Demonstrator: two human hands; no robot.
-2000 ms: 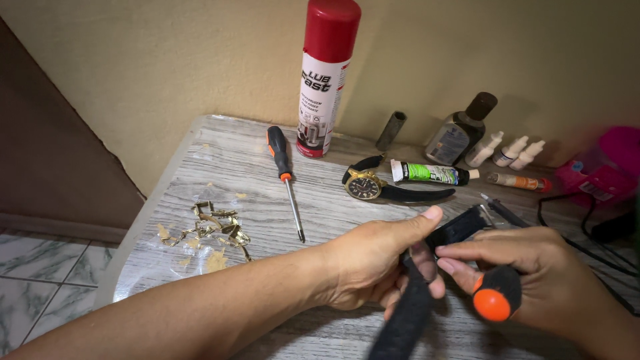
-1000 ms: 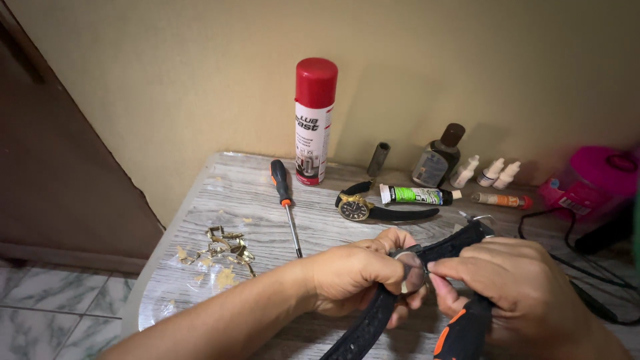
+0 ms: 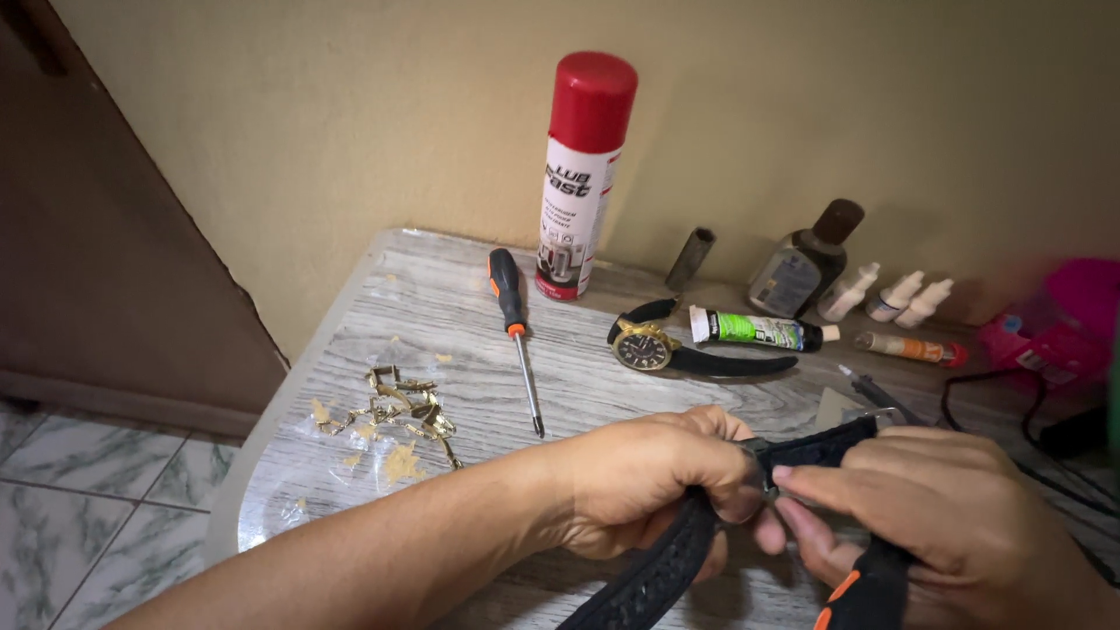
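My left hand (image 3: 665,477) grips a wristwatch by its case, which the fingers mostly cover. Its black strap (image 3: 643,564) hangs down toward the bottom edge, and the buckle half extends to the right. My right hand (image 3: 936,516) has its index finger and thumb at the joint of strap and case, while a black-and-orange tool handle (image 3: 875,582) rests in its palm; the tool's tip is hidden. Beyond the hands lies a gold-coloured watch with a black strap (image 3: 643,347). A screwdriver (image 3: 518,341) lies left of it, near a heap of gold-coloured metal links (image 3: 407,407).
A red-capped spray can (image 3: 584,179) stands by the wall. Right of it are a dark tube (image 3: 690,260), a green-and-black tube (image 3: 761,331), a dark bottle (image 3: 801,267), small dropper bottles (image 3: 894,297), a pink object (image 3: 1059,337) and black cables (image 3: 1032,416). The rounded table edge (image 3: 297,372) is left.
The right hand's tool handle has tilted from pointing at the camera to pointing downward. Both hands still hold the strapped watch close together. The items on the table have not moved.
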